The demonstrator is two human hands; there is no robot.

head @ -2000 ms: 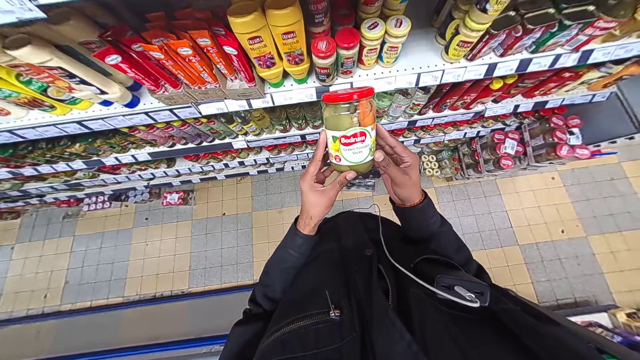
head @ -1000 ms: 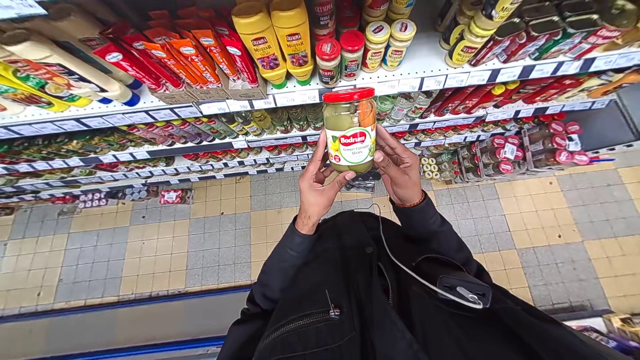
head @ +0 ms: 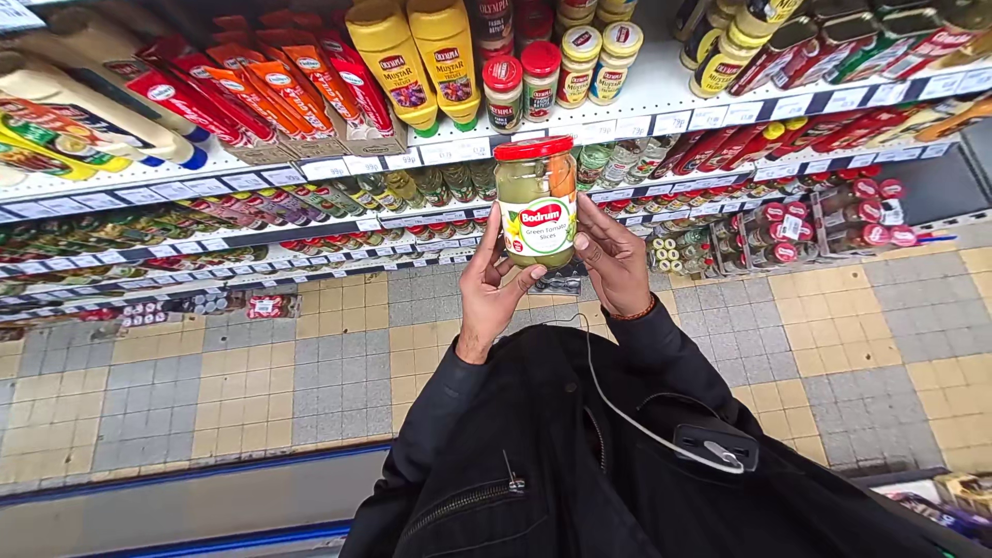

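Note:
A glass jar of green tomato slices (head: 536, 205) with a red lid stands upright between my hands, its labelled front facing me. My left hand (head: 494, 291) holds its left side, thumb near the base. On the right side, the fingers and thumb of my right hand (head: 614, 260) press against the glass. Pale green pieces and an orange piece show through the jar. Behind it are a shelf edge with price labels (head: 597, 130), yellow mustard bottles (head: 447, 66) and small jars with red lids (head: 540, 81).
Sauce packets (head: 267, 85) and white squeeze bottles (head: 101, 116) lie at the upper left. Lower shelves hold rows of jars and bottles. Packs of red-lidded jars (head: 783, 232) stand low at the right. A white cable (head: 620, 415) runs across the black jacket to a dark device (head: 714, 448).

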